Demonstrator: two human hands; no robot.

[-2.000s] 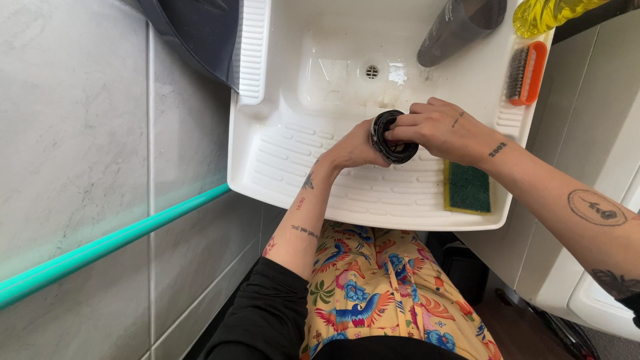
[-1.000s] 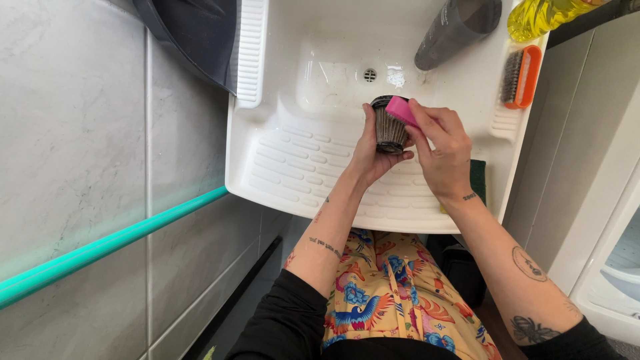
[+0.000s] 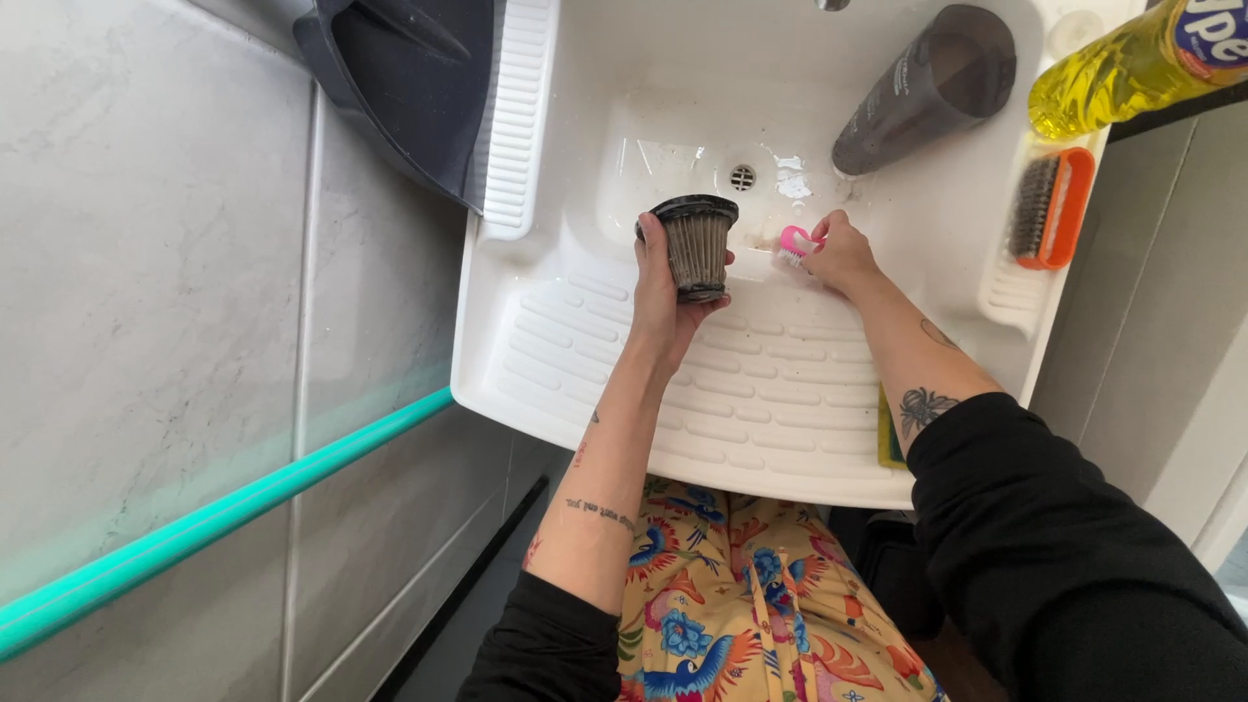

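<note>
My left hand (image 3: 668, 302) holds a dirty pleated vacuum filter (image 3: 698, 249) with a black rim, wide end up, over the ridged slope of the white laundry sink (image 3: 546, 390). To its right, my right hand (image 3: 840, 255) grips a small pink brush (image 3: 796, 242) with white bristles, which point down near the basin floor. Brush and filter are apart. The drain (image 3: 742, 177) lies just beyond them. A dark translucent container (image 3: 926, 88) leans in the basin at the back right.
An orange scrubbing brush (image 3: 1071, 210) and a bottle of yellow detergent (image 3: 1111, 78) are on the right ledge. A green and yellow sponge (image 3: 889, 429) lies by my right forearm, partly hidden. A dark plastic piece (image 3: 390, 78) overhangs the left ledge; a turquoise pole (image 3: 244, 517) crosses the wall side.
A second ago the pink brush was against the filter; my right hand has moved it away to the right. Earlier still, both hands were at the filter's dark end.
</note>
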